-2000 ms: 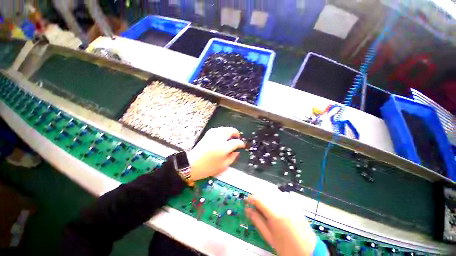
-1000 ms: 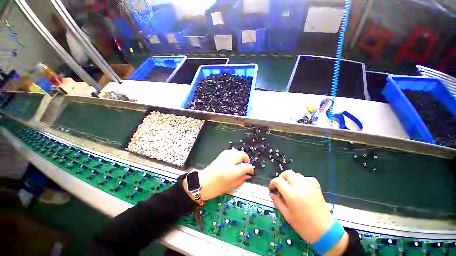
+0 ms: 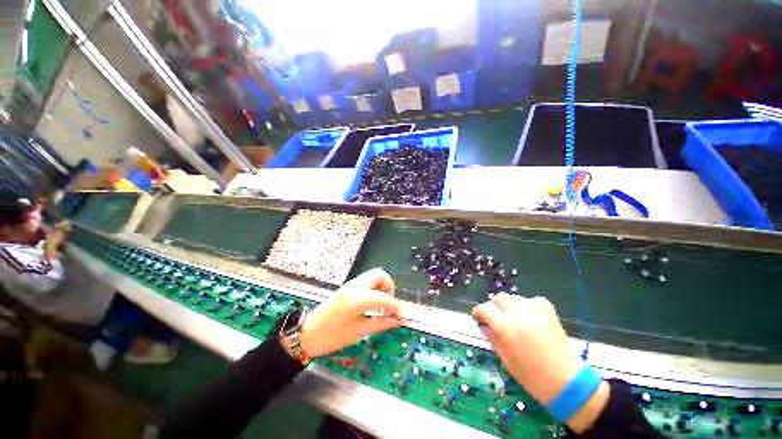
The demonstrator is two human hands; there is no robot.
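Green circuit boards (image 3: pixel 412 373) dotted with small parts lie in a row nearest me. My left hand (image 3: pixel 353 315), with a watch on the wrist, is over the boards with thumb and fingertips together; a small pale bit shows at the fingers, too small to name. My right hand (image 3: pixel 525 343), with a blue wrist band (image 3: pixel 574 393), is over the boards' far rail with its fingertips pinched; whether they hold a part is hidden. A loose pile of small black parts (image 3: pixel 454 257) lies on the green surface beyond my hands. A dark-rimmed tray (image 3: pixel 319 246) of pale parts is at its left.
A blue bin (image 3: pixel 403 176) of black parts, a black tray (image 3: pixel 587 137) and another blue bin (image 3: pixel 737 171) stand on the white shelf (image 3: pixel 489 187). A coiled blue cord (image 3: pixel 570 103) hangs down. A person (image 3: pixel 30 257) sits at far left. Several loose parts (image 3: pixel 647 266) lie at right.
The view has tilted up and a person now shows at far left. My right hand has left the boards and is at the far rail. My left hand has moved back from the black pile.
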